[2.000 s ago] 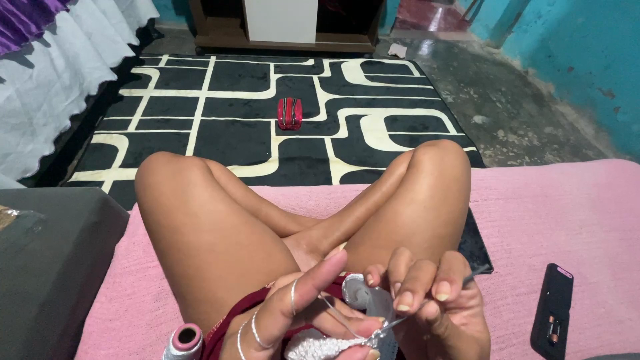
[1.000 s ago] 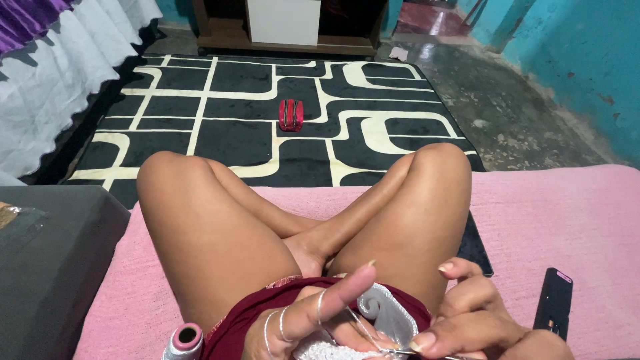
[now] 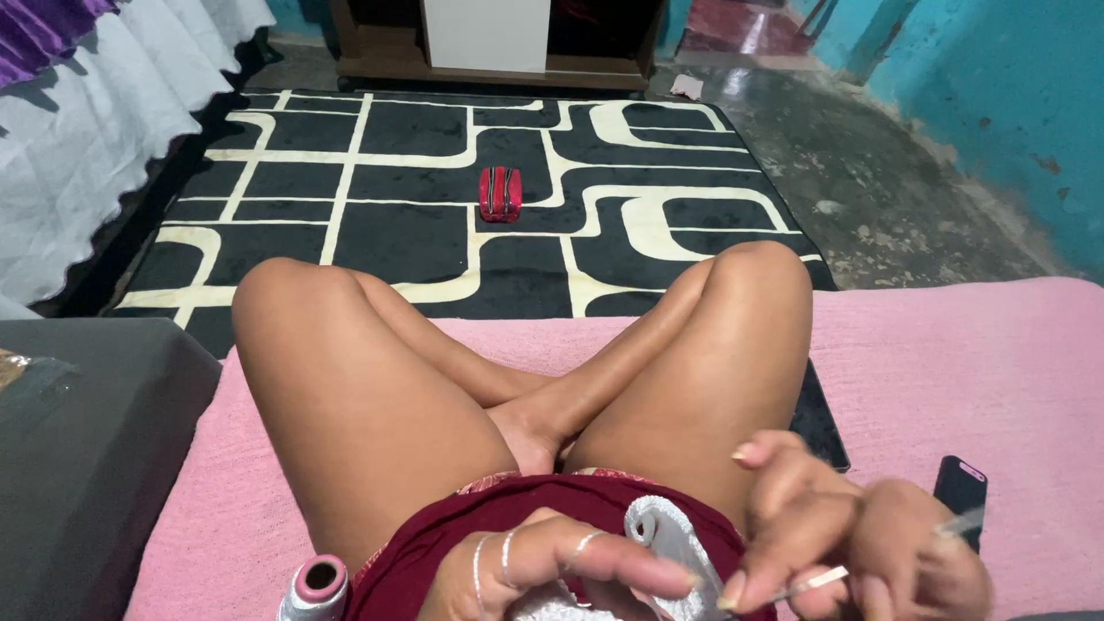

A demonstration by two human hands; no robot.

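Observation:
My left hand, with silvery white thread wound round its index finger, holds a white crocheted piece at the bottom of the view. My right hand is just to the right, its fingers closed on a slim crochet hook whose tip points toward the left hand. The fingers are partly blurred, and the stitches at the hook's tip are hard to make out. A cone of silvery thread with a pink core stands at the left beside my thigh. Dark red cloth lies over my lap.
My crossed legs rest on a pink cover. A black phone-like object lies to the right, partly behind the right hand. A grey cushioned block is at the left. Ahead, a red zippered pouch sits on a black and cream rug.
My right hand has shifted right from where it was two seconds ago, and it now covers part of the black object. My left hand stays low in view with the white work.

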